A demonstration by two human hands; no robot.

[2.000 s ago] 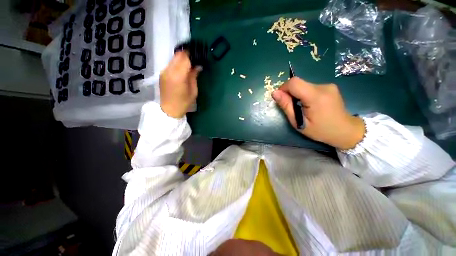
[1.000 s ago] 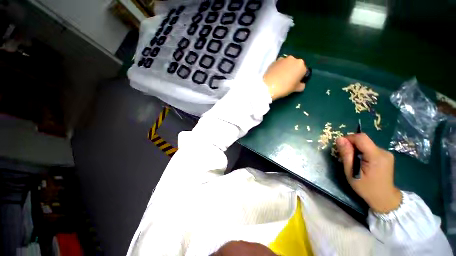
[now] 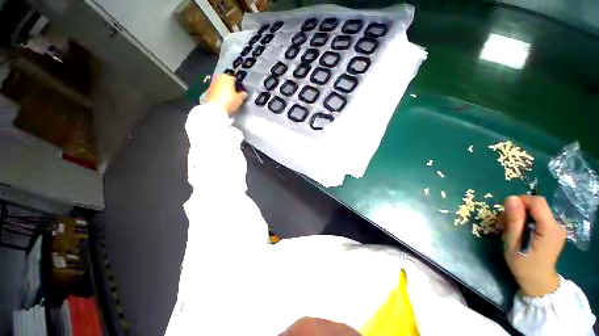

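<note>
My left hand [image 3: 225, 96] is at the left edge of the white foam sheet [image 3: 377, 111], its fingertips closed around a dark piece that looks like a black frame. The hand partly hides it, and I cannot tell if it touches the sheet. Rows of black frames [image 3: 346, 83] lie on the sheet. My right hand [image 3: 537, 252] is over the green bench, holding a slim dark pointed tool [image 3: 527, 237] like a pen. Small cream parts lie in one pile [image 3: 512, 159] beyond that hand and another [image 3: 478, 215] to its left, with a few strays between.
A small clear plastic bag [image 3: 575, 180] lies on the green bench [image 3: 453, 131] at the right. The bench's front edge runs diagonally down to the right. Cardboard boxes [image 3: 197, 26] stand behind the sheet. Grey floor [image 3: 148, 190] lies at the left.
The view has swung left. My left hand has moved from the bench beside the sheet to the sheet's far left side. My right hand stays by the cream parts with the tool.
</note>
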